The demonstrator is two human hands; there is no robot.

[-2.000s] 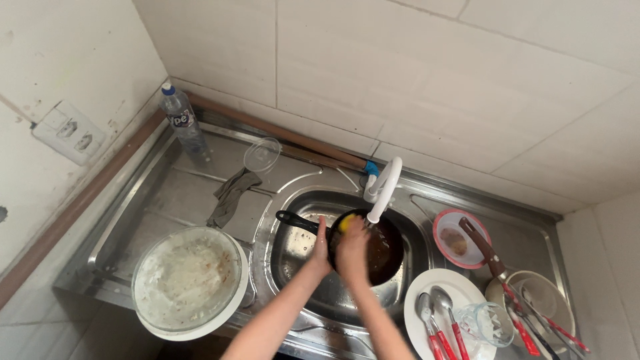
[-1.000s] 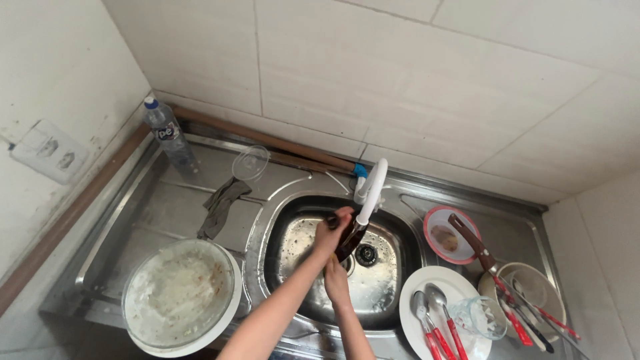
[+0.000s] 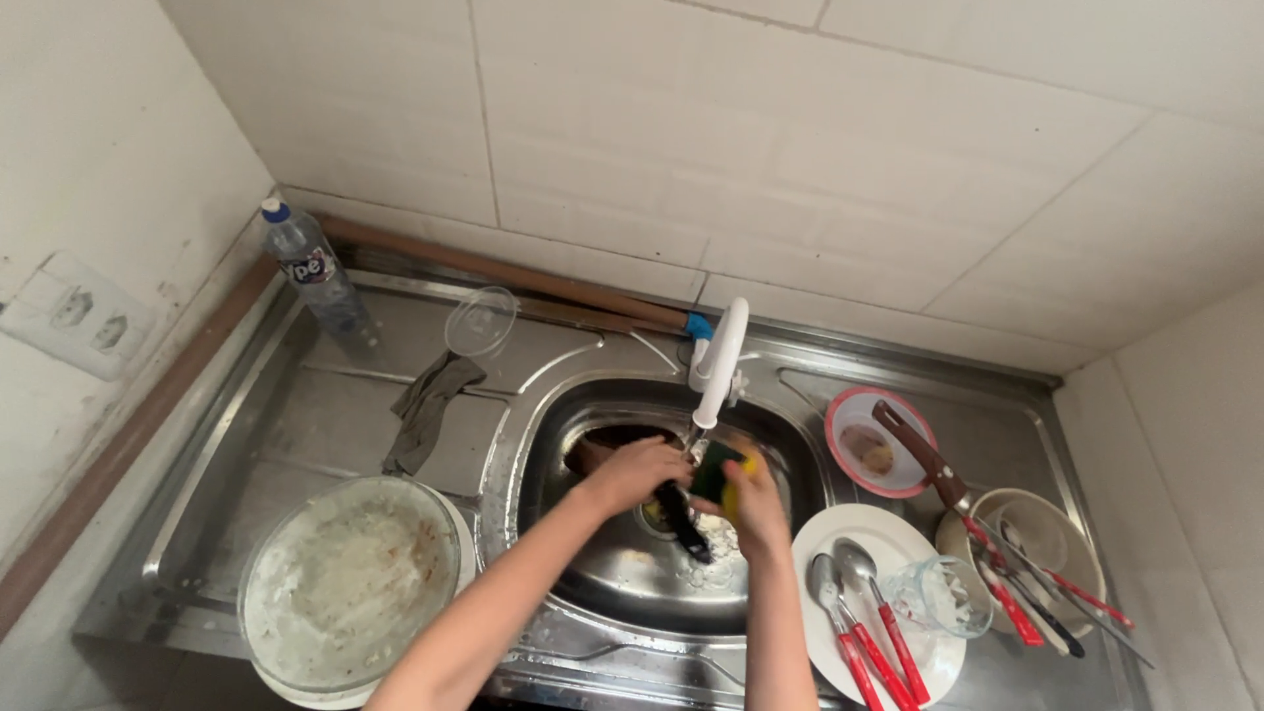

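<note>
Over the steel sink basin (image 3: 632, 602), my left hand (image 3: 637, 474) grips a dark frying pan (image 3: 617, 439) near where its black handle (image 3: 683, 523) meets the body; the handle points down toward the front of the basin. Much of the pan is hidden behind that hand. My right hand (image 3: 746, 499), a little blurred, holds a green and yellow sponge (image 3: 719, 472) just right of the handle. The white faucet (image 3: 724, 360) arches above both hands, with water running from its spout.
Left of the basin are a dirty glass dish (image 3: 351, 583), a grey cloth (image 3: 432, 410), a clear plastic lid (image 3: 481, 321) and a detergent bottle (image 3: 321, 272). To the right are a white plate (image 3: 825, 553) with red-handled spoons and a glass (image 3: 953, 597), a pink-rimmed bowl (image 3: 839, 434) and a pot (image 3: 1081, 533) holding utensils.
The pan has turned: its handle pointed up-left two seconds ago and now points toward the front. My right hand has moved away from my left, and the sponge shows plainly.
</note>
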